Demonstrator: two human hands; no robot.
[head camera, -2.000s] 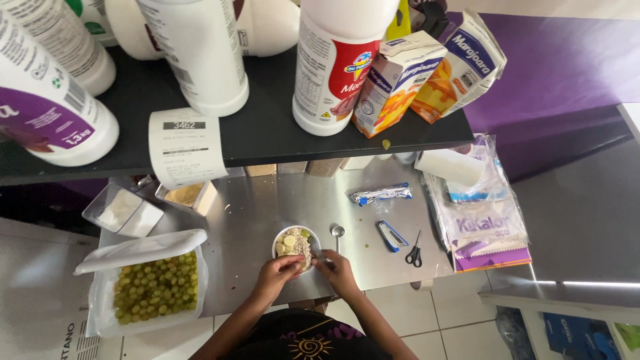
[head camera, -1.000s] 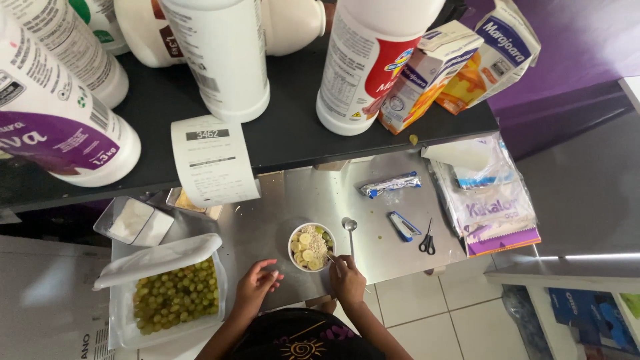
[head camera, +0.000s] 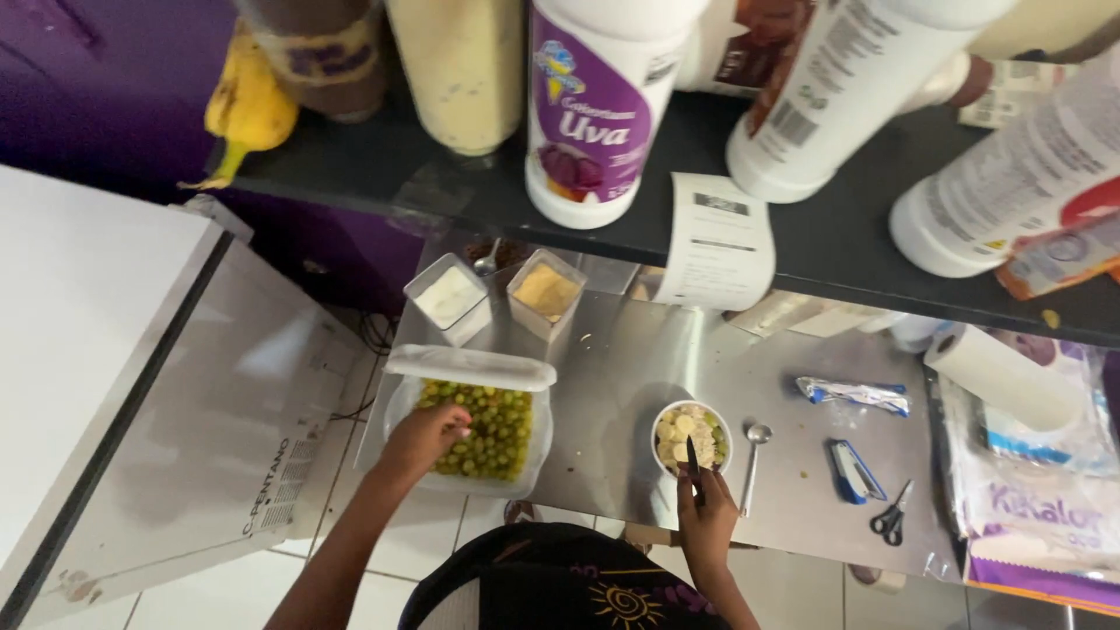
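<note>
My left hand (head camera: 430, 435) is over the left side of a plastic tub of green grapes (head camera: 490, 437), fingers bent; whether it holds a grape cannot be told. The tub's white lid (head camera: 470, 367) rests along its back edge. My right hand (head camera: 707, 509) grips a small dark-bladed knife (head camera: 693, 455), its blade over a white bowl (head camera: 655, 442) near the counter's front edge. Banana slices (head camera: 680, 426), green grape pieces and pale flakes fill the bowl. A metal spoon (head camera: 754, 464) lies just right of the bowl.
Beyond the tub stand containers of white powder (head camera: 451, 297) and tan powder (head camera: 546, 290). A stapler (head camera: 855, 472), scissors (head camera: 892, 518), a foil-wrapped packet (head camera: 853, 395) and a paper roll (head camera: 997, 376) lie to the right. A black shelf (head camera: 490, 206) with bottles (head camera: 595, 131) and a hanging receipt (head camera: 713, 245) overhangs the counter.
My left hand has moved left from beside the bowl to the grape tub. My right hand stays by the bowl. The view has swung left, showing a banana and the powder containers.
</note>
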